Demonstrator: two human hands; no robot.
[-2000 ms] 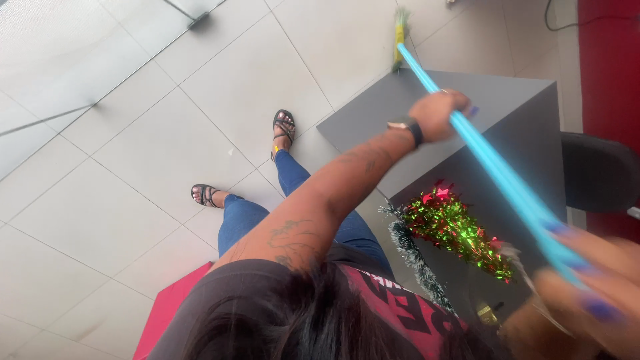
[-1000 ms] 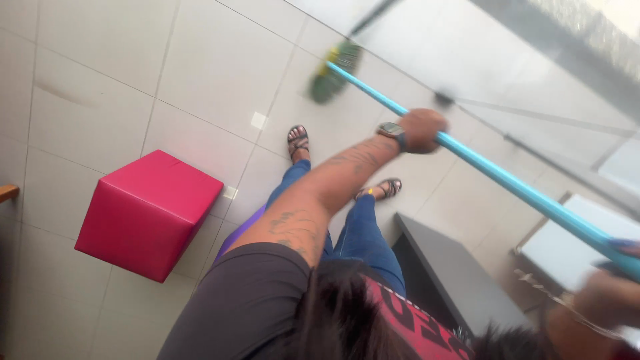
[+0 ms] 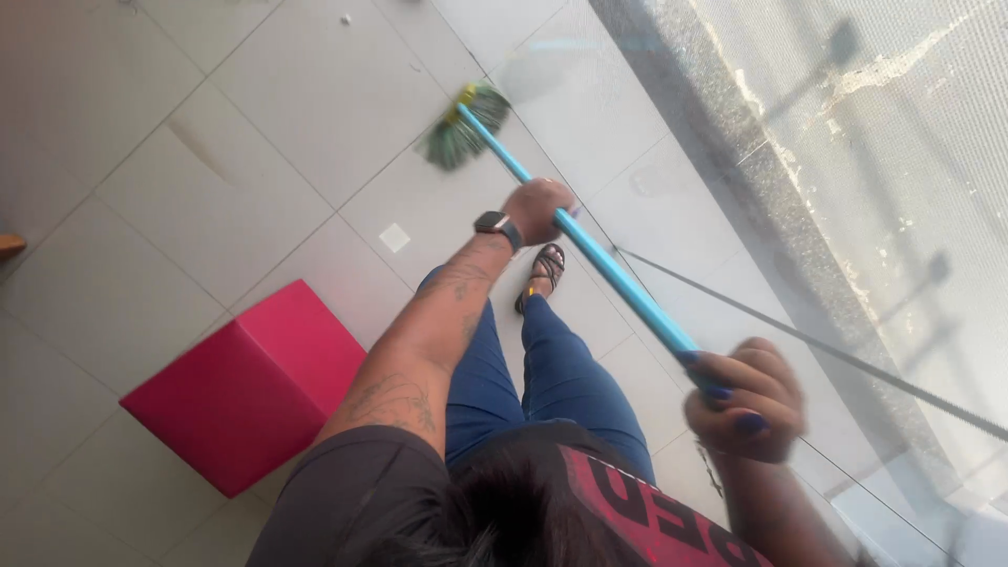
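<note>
A broom with a light blue handle [image 3: 622, 283] slants across the view from the upper middle to the lower right. Its head of green bristles with a yellow block [image 3: 466, 126] is on the tiled floor, slightly blurred. Around the lower part of the handle, nearer the head, is my left hand [image 3: 541, 211], with a dark smartwatch [image 3: 498, 226] on its wrist. My right hand [image 3: 746, 400], with blue nails, grips the handle close to its upper end. Between the two hands a length of handle is bare.
A red cube-shaped stool [image 3: 260, 386] stands on the floor at the left. A small white square [image 3: 394, 238] lies on a tile near my feet. On the right are a glass panel and, beyond it, a rough stone edge [image 3: 756, 134]. An orange-brown object [image 3: 11, 246] shows at the left edge.
The view has turned a lot; the grey box and the tinsel from two seconds ago are out of sight. Both hands have stayed on the broom handle. The red stool shows fully since one second ago.
</note>
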